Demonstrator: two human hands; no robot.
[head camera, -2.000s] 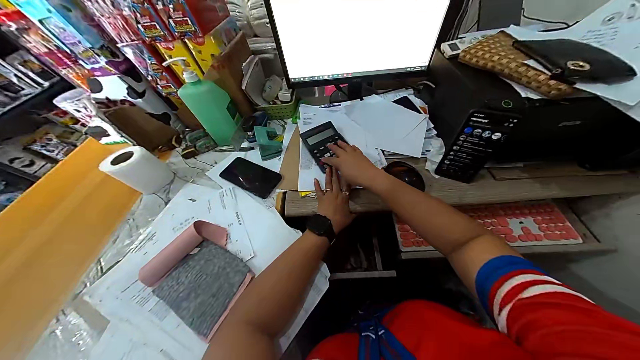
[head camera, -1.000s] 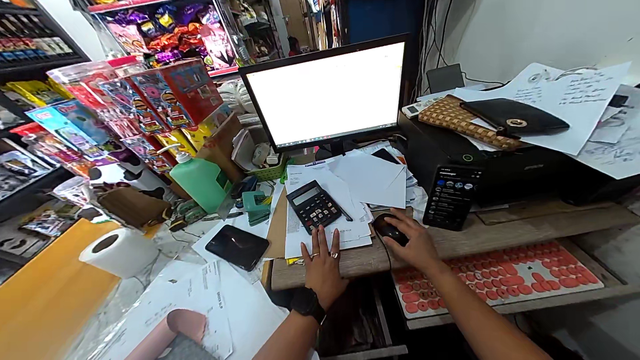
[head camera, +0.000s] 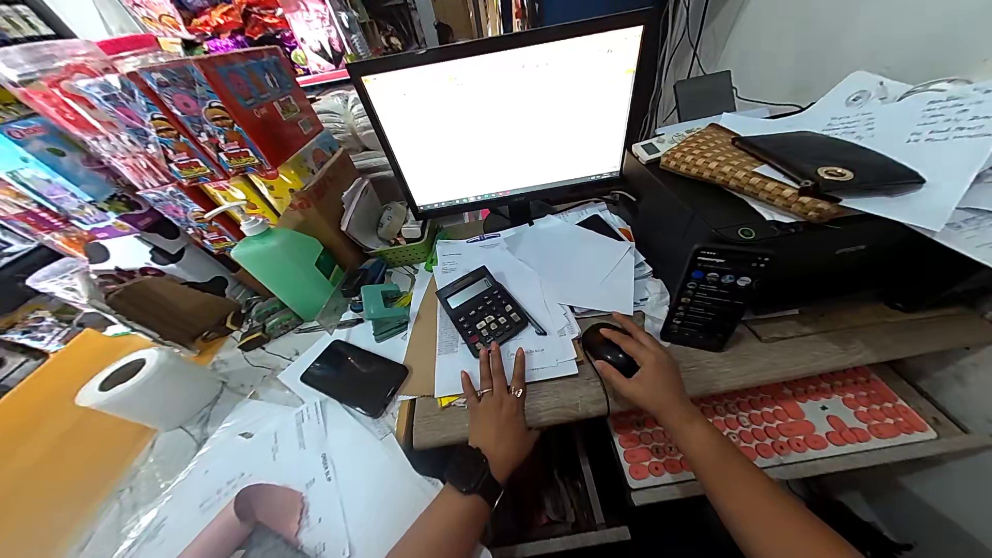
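My left hand (head camera: 498, 418), with rings and a dark wristwatch, lies flat with fingers apart on papers (head camera: 457, 372) at the desk's front edge. Its fingertips reach the lower edge of a black calculator (head camera: 482, 310). Around a black computer mouse (head camera: 609, 349), to the right of those papers, rests my right hand (head camera: 647, 372). A pen (head camera: 535, 321) lies beside the calculator. Behind stands a lit monitor (head camera: 511, 116). A pink and white keyboard (head camera: 775, 426) sits on the lower tray, partly behind my right forearm.
A dark smartphone (head camera: 354, 377) lies at left, near a toilet roll (head camera: 151, 386) and a green pump bottle (head camera: 283, 263). Another phone (head camera: 713, 298) leans upright against a black printer (head camera: 837, 271), which bears a woven pouch (head camera: 744, 174) and a black wallet (head camera: 829, 164). A drawer (head camera: 577, 535) stands open below.
My right hand has left the calculator, where it was two seconds ago, and is on the mouse. My left hand stays near the calculator. The view has turned more toward the monitor and shelves.
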